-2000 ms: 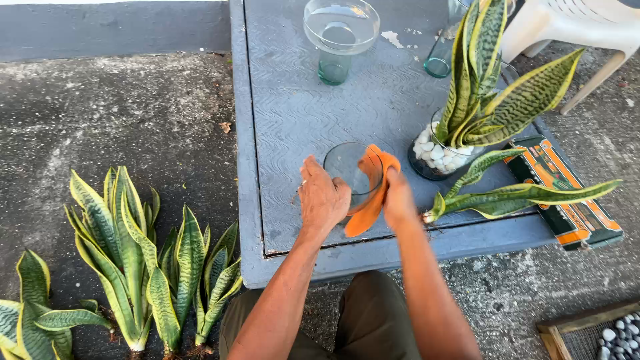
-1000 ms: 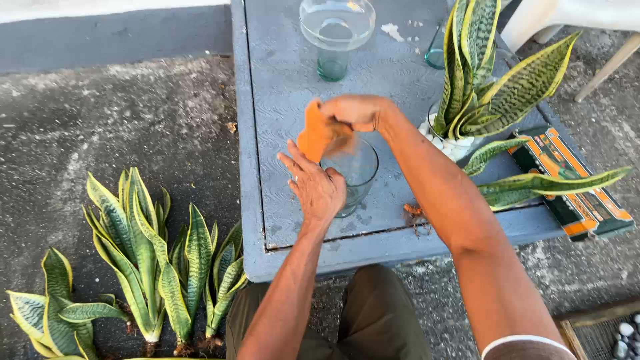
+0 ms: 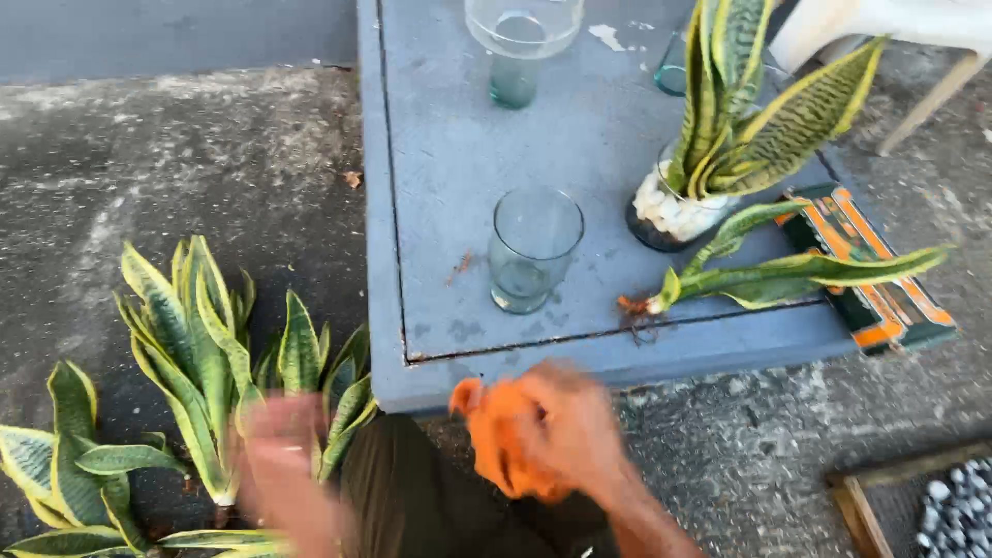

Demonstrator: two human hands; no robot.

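My right hand grips a crumpled orange cloth over my lap, just off the table's front edge. Blurred by motion, my left hand is left of my knee, in front of the snake plants on the ground; its fingers cannot be made out. A clear glass vessel stands upright on the grey-blue table, near the front edge. To its right lies a loose snake plant with reddish roots. Behind that, another snake plant stands in a glass with white pebbles.
A wide-rimmed glass vessel stands at the table's back, with another glass to its right. A green and orange box lies at the right corner. A white plastic chair is behind. A wood-framed tray holds grey pebbles at lower right.
Both hands have left the glass vessel and come down toward my lap, the right one with the orange cloth. Earlier my left hand was at the glass while the right held the cloth beside and above it.
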